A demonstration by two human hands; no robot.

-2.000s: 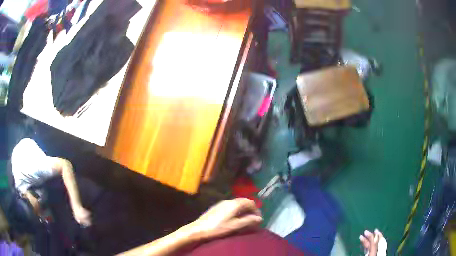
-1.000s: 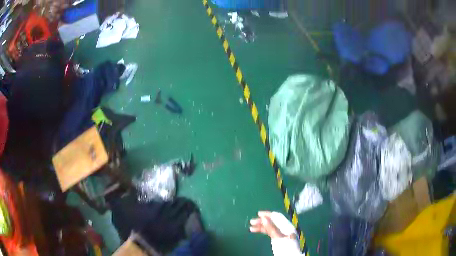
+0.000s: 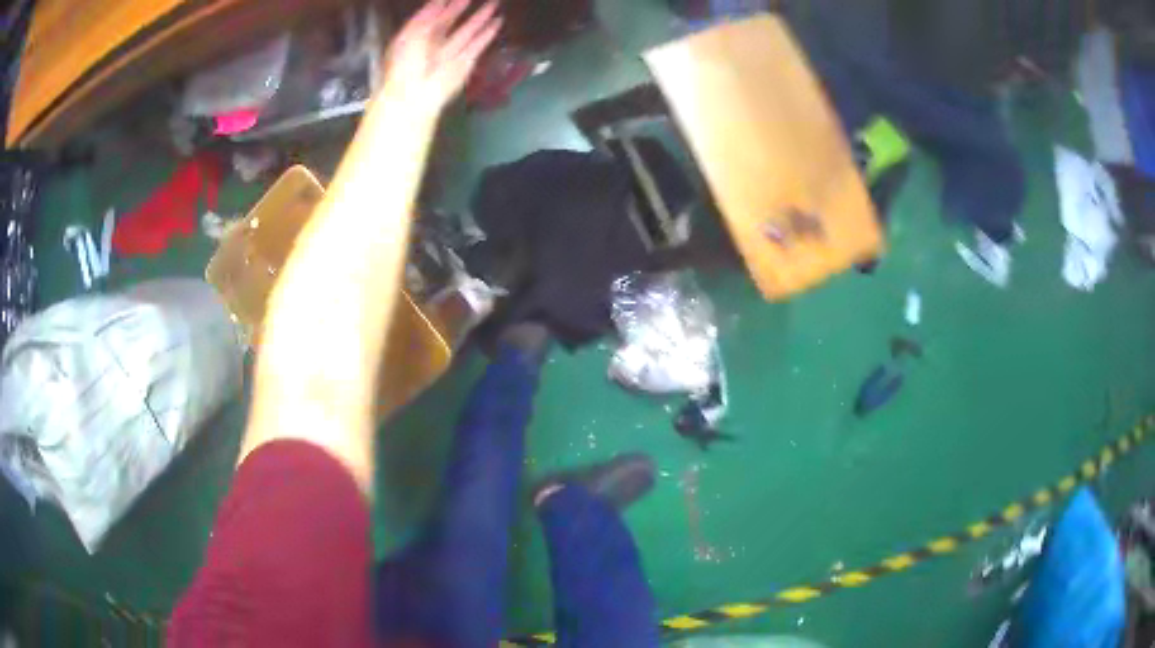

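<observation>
My left hand (image 3: 443, 48) reaches up at the top of the head view, bare, fingers apart, holding nothing that shows. Its forearm passes over a wooden stool seat (image 3: 408, 360) and hides the middle of it. A second wooden stool (image 3: 766, 152) stands to the right, tilted in the picture, with a dark mark on its seat. Dark cloth (image 3: 557, 228) lies between the two stools. My right hand is not in view.
An orange-brown table edge (image 3: 114, 63) is at upper left. A pale sack (image 3: 120, 392) lies at left near red cloth (image 3: 162, 213). Clear plastic (image 3: 665, 336) lies beside my feet. Yellow-black tape (image 3: 887, 566) crosses the green floor; a blue bag (image 3: 1077, 576) is beyond it.
The view has swung back from the large green sack to the stools. My left arm has come in, reaching up; my bandaged right hand has left the picture.
</observation>
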